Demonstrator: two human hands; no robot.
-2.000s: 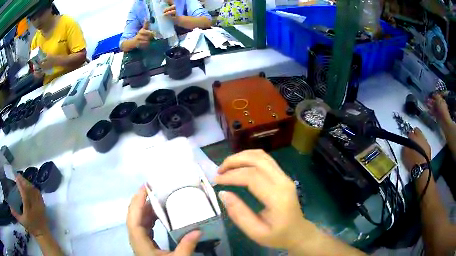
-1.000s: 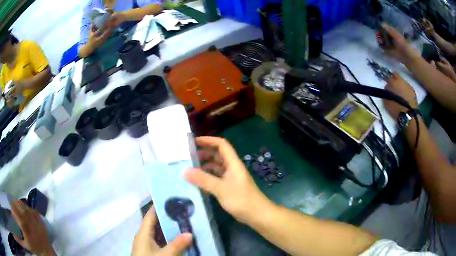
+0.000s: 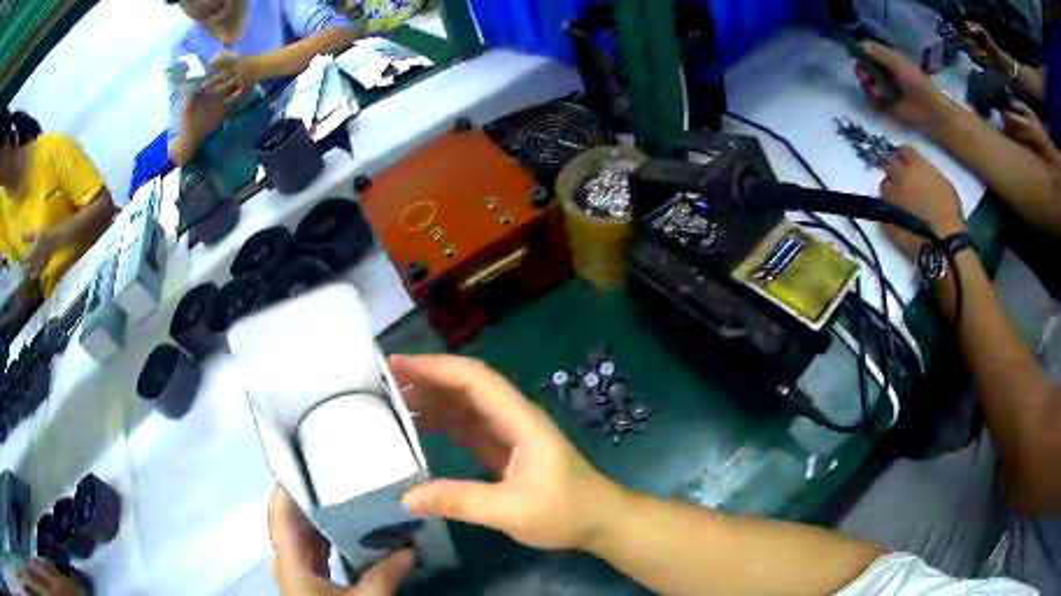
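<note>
A slim pale blue and white retail box (image 3: 384, 512) is held upright in front of me, its open end towards me. The white end flap (image 3: 305, 343) stands up. A white rounded piece (image 3: 355, 445) shows inside the box mouth. My left hand (image 3: 314, 559) grips the lower left side of the box, partly cut off by the bottom edge. My right hand (image 3: 500, 454) is at the box's right side, thumb on the front face and fingers behind the upper right edge.
Small dark parts (image 3: 599, 396) lie on the green mat (image 3: 512, 367). Behind are a red-brown box (image 3: 460, 227), a tub of screws (image 3: 599, 221) and a soldering station (image 3: 721, 274) with a yellow sponge tray (image 3: 799, 274). Dark cups (image 3: 169, 378) stand at left. Other people's arms (image 3: 989, 338) are at right.
The box has tipped from showing its printed front to showing its open mouth, and has moved slightly left. My right hand has stayed against its right side. The view has shifted a little.
</note>
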